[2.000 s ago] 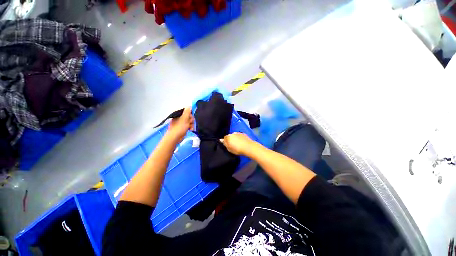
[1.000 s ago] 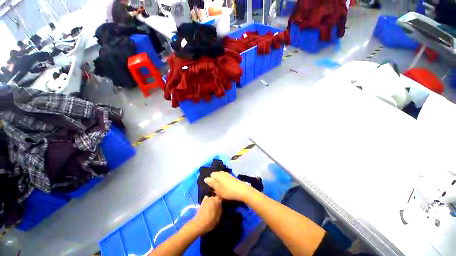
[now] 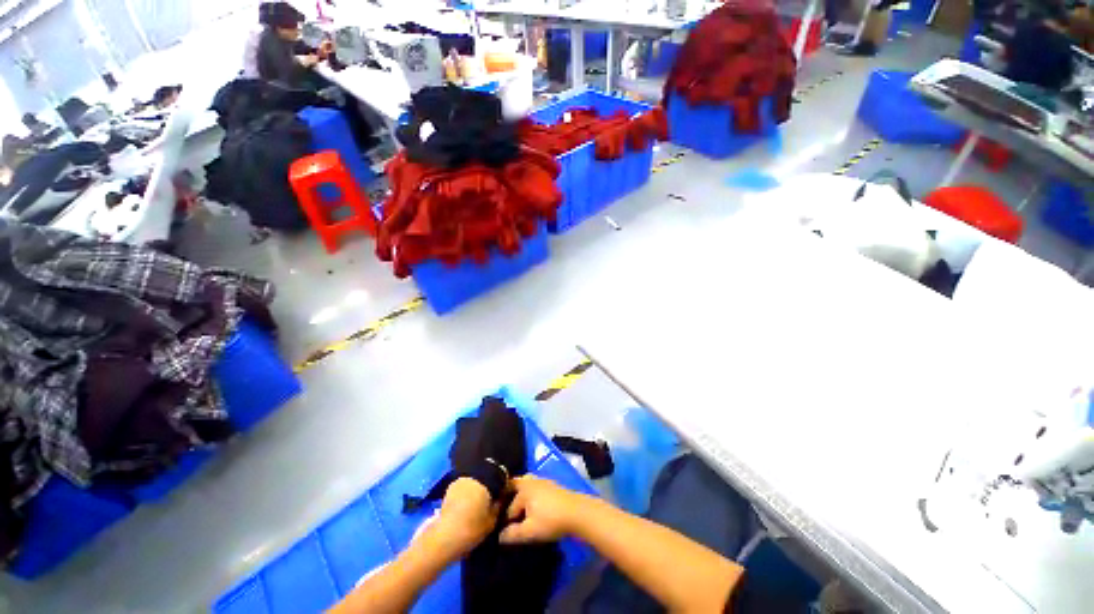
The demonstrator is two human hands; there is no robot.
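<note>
A bundle of black garment pieces (image 3: pixel 492 434) lies lengthwise over a blue plastic crate (image 3: pixel 348 540) in front of me. A narrow black strip passes around its middle, and a dark end sticks out at each side. My left hand (image 3: pixel 470 510) grips the strip at the bundle's middle. My right hand (image 3: pixel 536 509) is beside it, fingers closed on the strip, nearly touching the left. The fingers partly hide the strip where it crosses.
The white sewing table (image 3: pixel 768 396) has its edge at my right, with a sewing machine (image 3: pixel 1032 480) on it. Crates with dark red garments (image 3: pixel 468 198) stand ahead. Plaid garments (image 3: pixel 132 348) are heaped at left. A person (image 3: pixel 284 54) sits far back.
The view has tilted up since the oldest frame. My hands came together over the bundle, and since one second ago the left hand has moved up and left, and the right lower beside it.
</note>
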